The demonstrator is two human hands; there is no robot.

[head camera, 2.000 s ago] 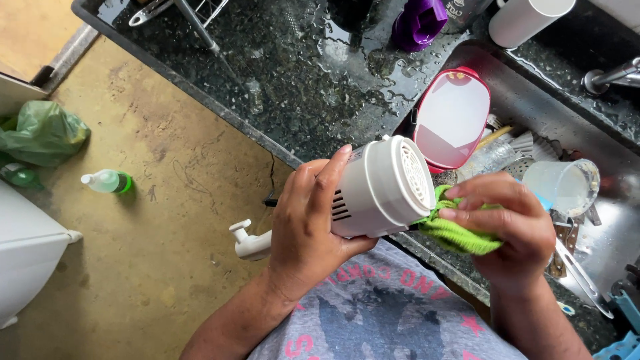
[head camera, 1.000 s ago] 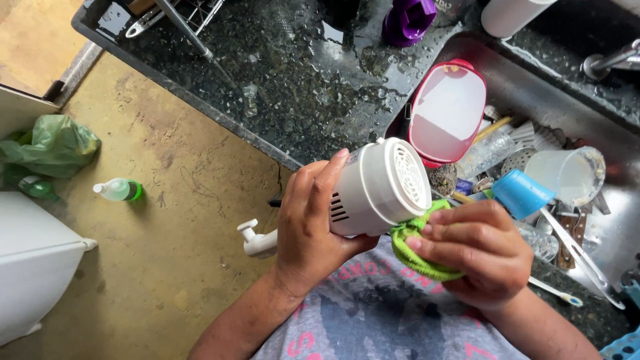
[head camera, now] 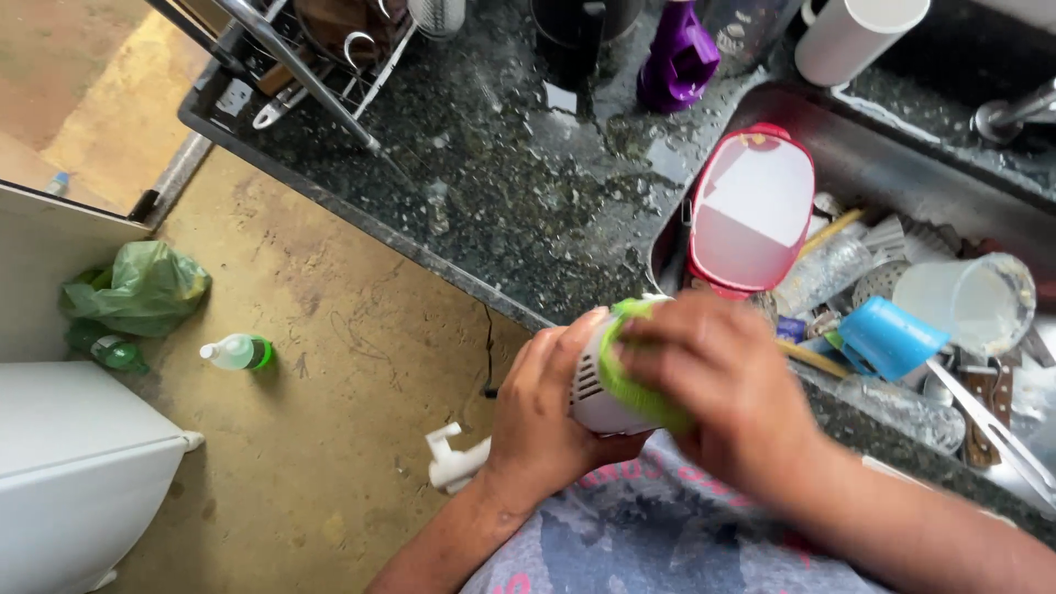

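My left hand [head camera: 540, 404] grips a white plastic appliance body [head camera: 587, 388] with dark vent slots, held above my lap beside the counter's edge. A white spout-like part [head camera: 454, 462] sticks out past my left wrist; the hand hides what joins it. My right hand [head camera: 718, 371], blurred, presses a bright green cloth [head camera: 631, 371] over the end of the appliance. The cloth and fingers cover the round grille end.
Right of the wet granite counter [head camera: 478, 190], a steel sink [head camera: 874, 148] holds a red-rimmed container [head camera: 751, 214], a blue cup [head camera: 891, 338] and utensils. A dish rack [head camera: 330, 74], a purple plastic item [head camera: 678, 62] and a white mug [head camera: 858, 37] stand on the counter. A bottle [head camera: 238, 352] is on the floor.
My right hand and the green cloth have moved from the lower rim of the appliance up over its grille end. My left hand keeps its hold. The blue cup, partly hidden earlier, shows more fully.
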